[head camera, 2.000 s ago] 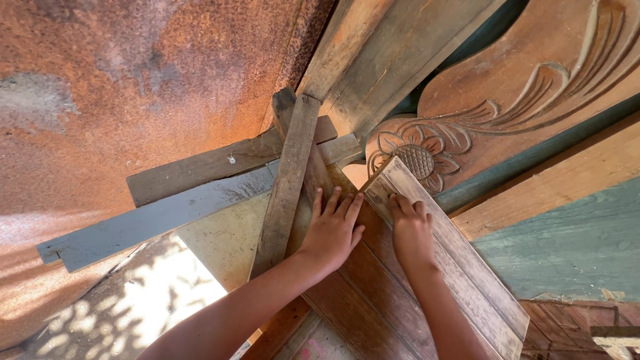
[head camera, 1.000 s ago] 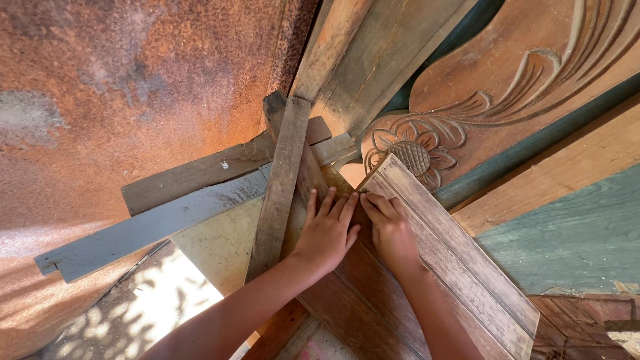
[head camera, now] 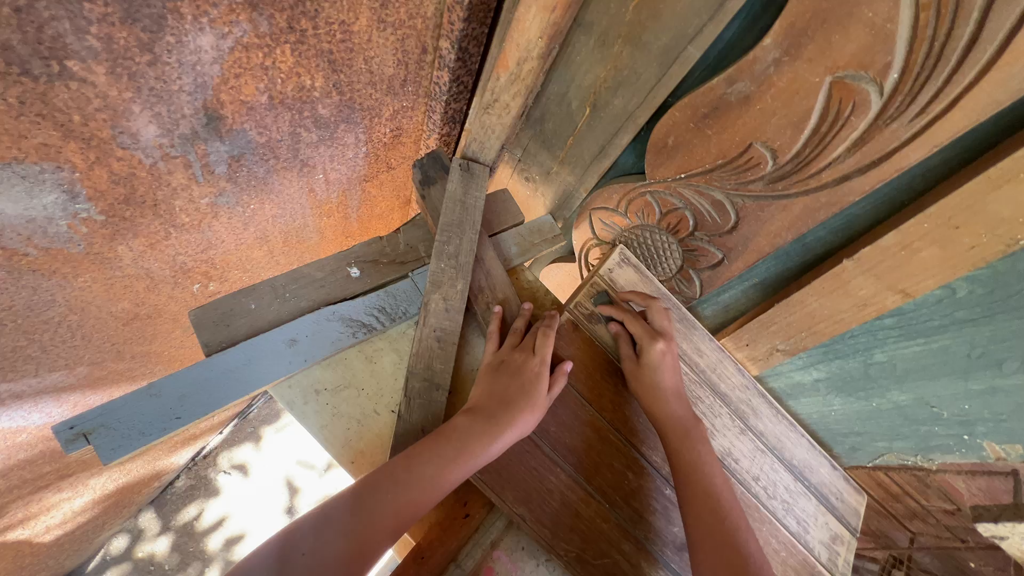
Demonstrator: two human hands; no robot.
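Note:
A grooved wooden panel (head camera: 752, 416) slants across the lower middle, its right-hand boards paler and duller than the dark brown ones. Near the panel's upper corner, my right hand (head camera: 650, 344) pinches a small dark piece (head camera: 602, 299) against the pale board; what the piece is made of cannot be told. My left hand (head camera: 516, 376) rests with fingers spread on the dark boards by the panel's left edge, holding nothing.
A rusty metal sheet (head camera: 240, 144) stands at left. Loose wooden battens (head camera: 440, 320) and a grey-painted board (head camera: 240, 376) cross beside the panel. Behind it lean a carved floral wooden board (head camera: 760, 144), a bare plank (head camera: 888, 264) and green-painted wood (head camera: 904, 360).
My right hand has shifted away from the panel's left edge and my left fingers, onto the pale board, where the dark piece now shows. My left hand stays on the panel.

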